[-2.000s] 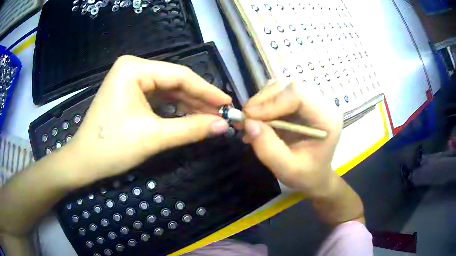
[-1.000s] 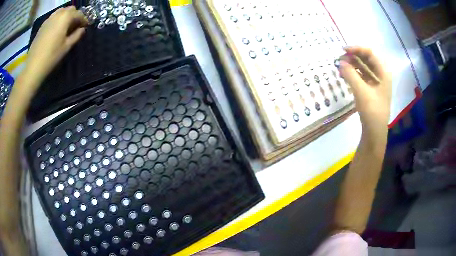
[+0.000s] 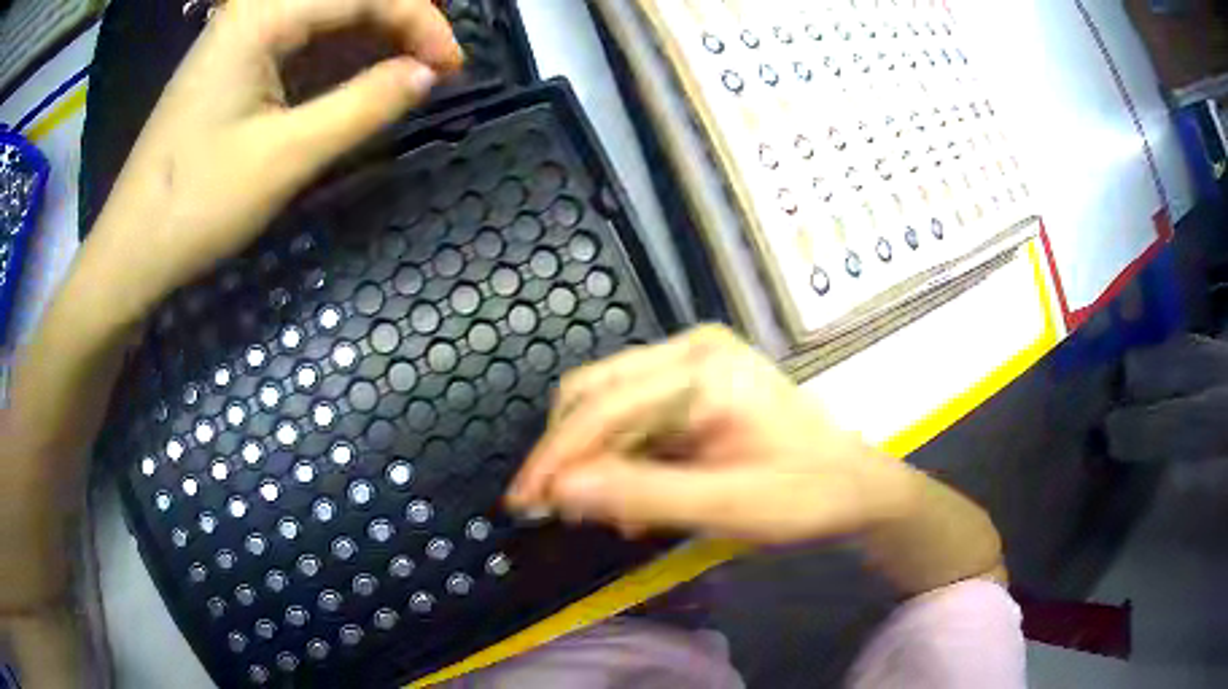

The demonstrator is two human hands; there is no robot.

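Observation:
The black pocket tray lies in front of me, with rows of small round silver pieces on its left and near part. My right hand is low over the tray's right near part, fingertips pinched on a small silver piece that is mostly hidden. I cannot see a stick. My left hand is raised over the gap between this tray and the black tray behind. Its thumb and index finger nearly meet; I cannot tell if anything is between them.
White boards with rows of small ring parts are stacked at the right. The second black tray is behind, mostly covered by my left hand. A blue bin of silver pieces is at the left edge. Yellow tape marks the near bench edge.
The hands worked together on a piece, then parted to the rear tray and boards. Now my right hand is back over the near tray and my left has moved rightward. The view has shifted.

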